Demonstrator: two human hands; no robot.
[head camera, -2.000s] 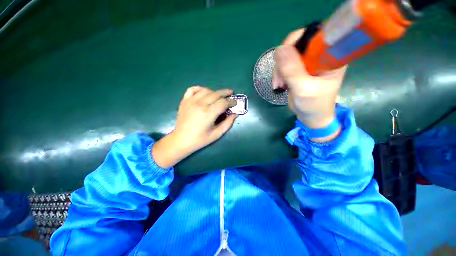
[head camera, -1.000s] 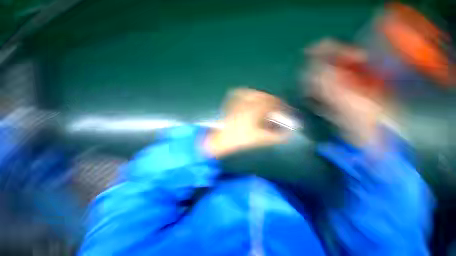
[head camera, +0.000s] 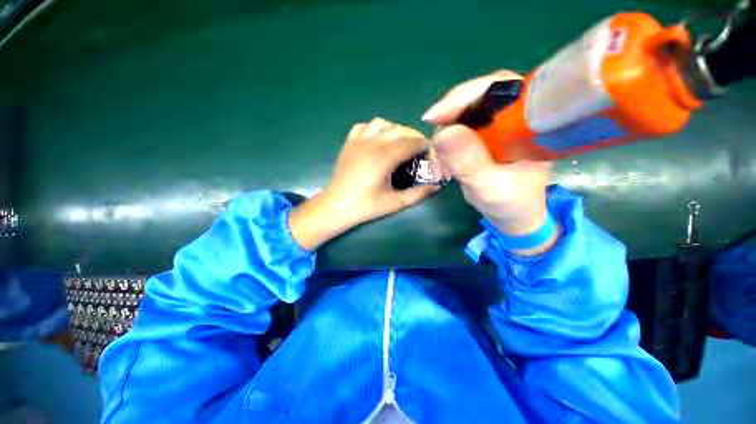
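Observation:
My left hand (head camera: 373, 172) holds a small black and shiny silver housing (head camera: 424, 170) between thumb and fingers, over the green bench (head camera: 249, 108). My right hand (head camera: 497, 170) grips the electric screwdriver (head camera: 588, 91), which has an orange body with a grey-blue label and a black front part. The screwdriver slants from upper right down towards the housing. My right fingertips are right beside the housing. The screwdriver's tip is hidden by my right hand, so contact with the housing cannot be told.
A parts tray (head camera: 104, 310) with rows of small shiny pieces is at the lower left. A binder clip (head camera: 691, 222) sits on the bench edge at right, above a dark ridged rack (head camera: 678, 319). Blue sleeves of other people show at both sides.
The screwdriver and my right hand have come from the round screw dish to the housing in my left hand. The dish no longer shows. The camera view has shifted.

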